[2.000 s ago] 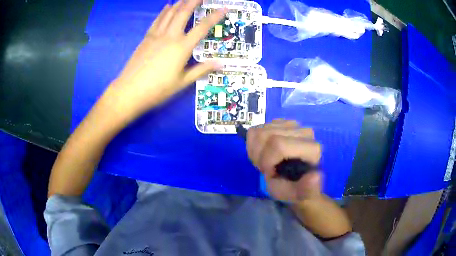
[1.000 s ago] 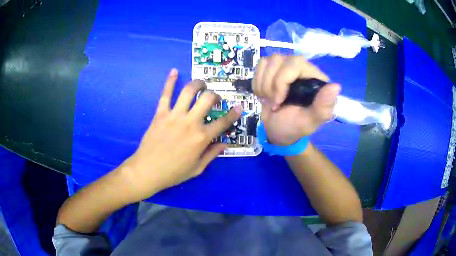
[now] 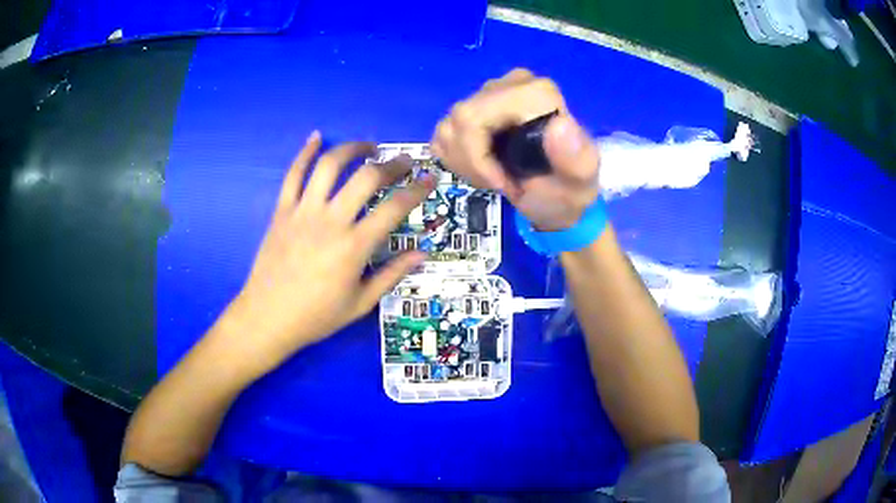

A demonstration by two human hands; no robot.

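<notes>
Two open white housing bases with green circuit boards lie one above the other on the blue corrugated sheet (image 3: 295, 413). My left hand (image 3: 339, 231) rests with spread fingers on the left side of the upper housing base (image 3: 447, 221). My right hand (image 3: 531, 147) grips a dark handle (image 3: 527, 145), possibly a screwdriver, over the upper housing's top right; its tip is hidden. The lower housing base (image 3: 447, 339) is untouched, with a white cable (image 3: 535, 305) leaving its right side. Clear plastic bags with white contents, the upper bag (image 3: 653, 162) and lower bag (image 3: 707, 293), lie to the right.
A separate blue sheet (image 3: 835, 295) stands at the right and another blue sheet (image 3: 167, 22) lies at the upper left. Dark bench surface (image 3: 84, 216) shows at left. White parts (image 3: 776, 20) lie on the green surface at the top right. Brown cardboard (image 3: 830, 462) shows at lower right.
Both housings and the bags appear lower in view. My right hand moved from the lower housing's edge to the upper housing's top; my left hand shifted from the lower housing to the upper one.
</notes>
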